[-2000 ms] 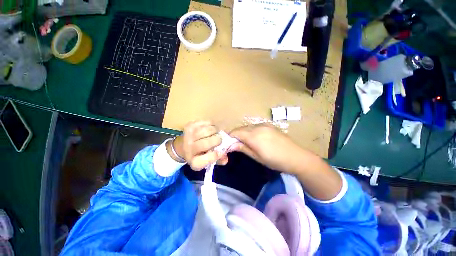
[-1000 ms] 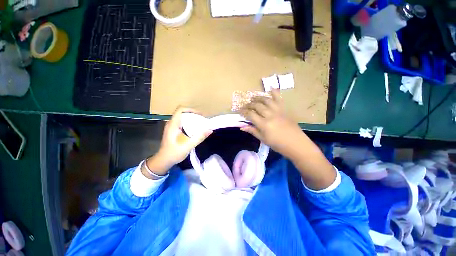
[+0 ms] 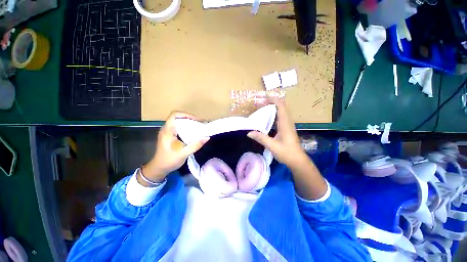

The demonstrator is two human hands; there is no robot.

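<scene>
White cat-ear headphones (image 3: pixel 229 124) are held over the lap at the bench edge, band away from me, with two pale-pink ear cushions (image 3: pixel 249 171) hanging towards me. My left hand (image 3: pixel 171 146) grips the band at the left cat-ear piece. My right hand (image 3: pixel 284 135) grips it at the right cat-ear piece (image 3: pixel 264 117), thumb on the band's near side. Two white squares (image 3: pixel 280 79) lie side by side on the tan board (image 3: pixel 205 61). White and pinkish crumbs (image 3: pixel 251 98) lie near the board's front edge.
A black electric screwdriver (image 3: pixel 305 25) hangs over the board. A black gridded mat (image 3: pixel 102 56), white tape roll (image 3: pixel 158 11) and yellow roll (image 3: pixel 30 49) are left. A blue tray (image 3: pixel 435 61), slim tool (image 3: pixel 357 87) and headphone pile (image 3: pixel 420 189) are right.
The headphones have swung from a tilted, close position to level, with both cat ears showing. My right hand has moved from the band's middle area to the right ear. The view has shifted.
</scene>
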